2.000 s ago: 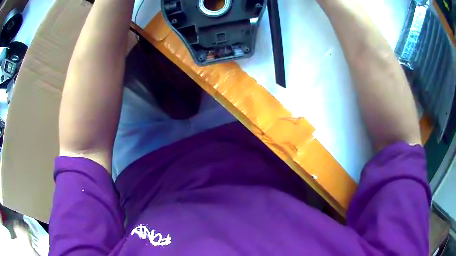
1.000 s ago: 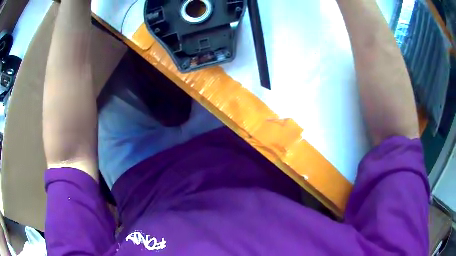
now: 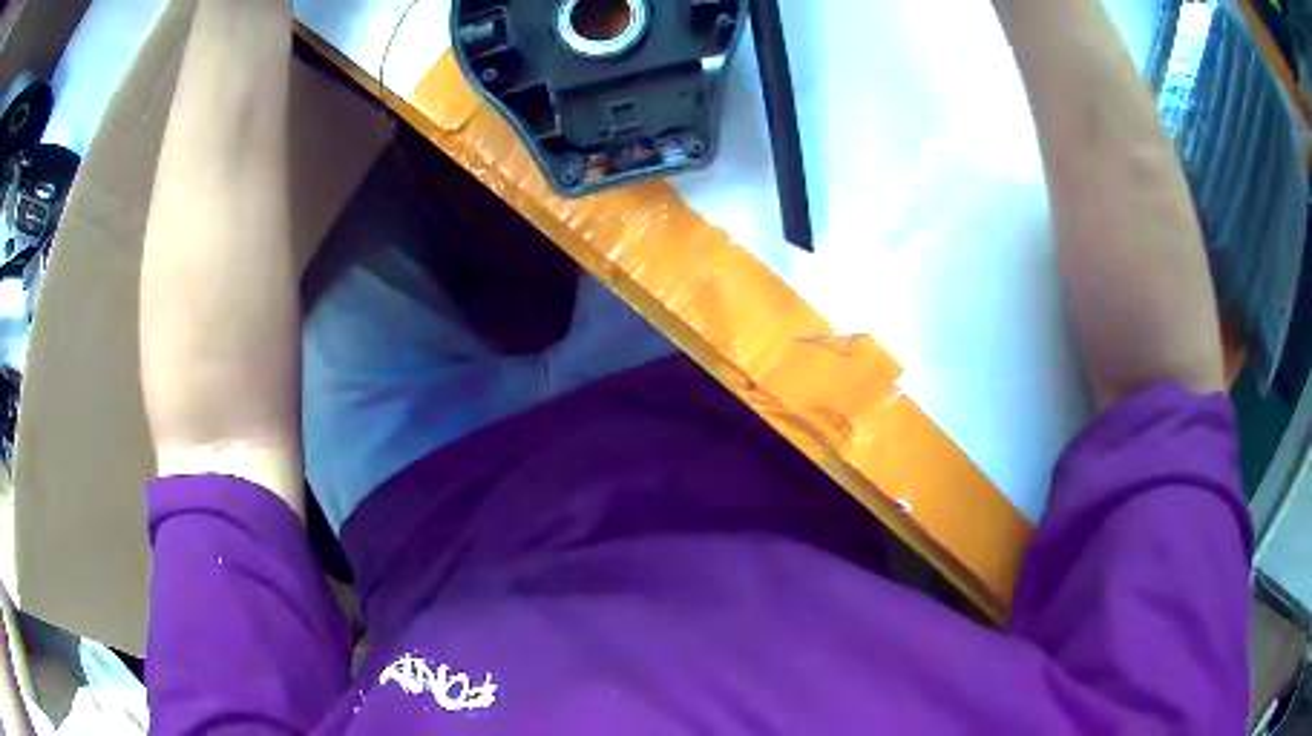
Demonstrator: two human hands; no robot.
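A black housing unit (image 3: 612, 94) lies on the white bench top at the top of the view, cut off by the upper edge. It has a round metal-looking centre ring and a squarish lower end over the orange tape. A narrow black strip (image 3: 781, 137) lies to its right, its upper end out of view. Both my forearms reach up past the top edge, one on each side of the unit. My left hand and my right hand are both out of the picture.
Orange-brown tape (image 3: 748, 316) covers the slanting bench edge. A brown carton flap (image 3: 87, 360) stands at the left, with black units (image 3: 35, 201) beyond it. A clear-wrapped ribbed pack (image 3: 1235, 180) lies at the far right. A thin dark wire curves by the bench edge.
The view has shifted slightly back and forth. My left forearm is further left than two seconds ago, and my right forearm a little further right. The unit and strip keep their places on the bench.
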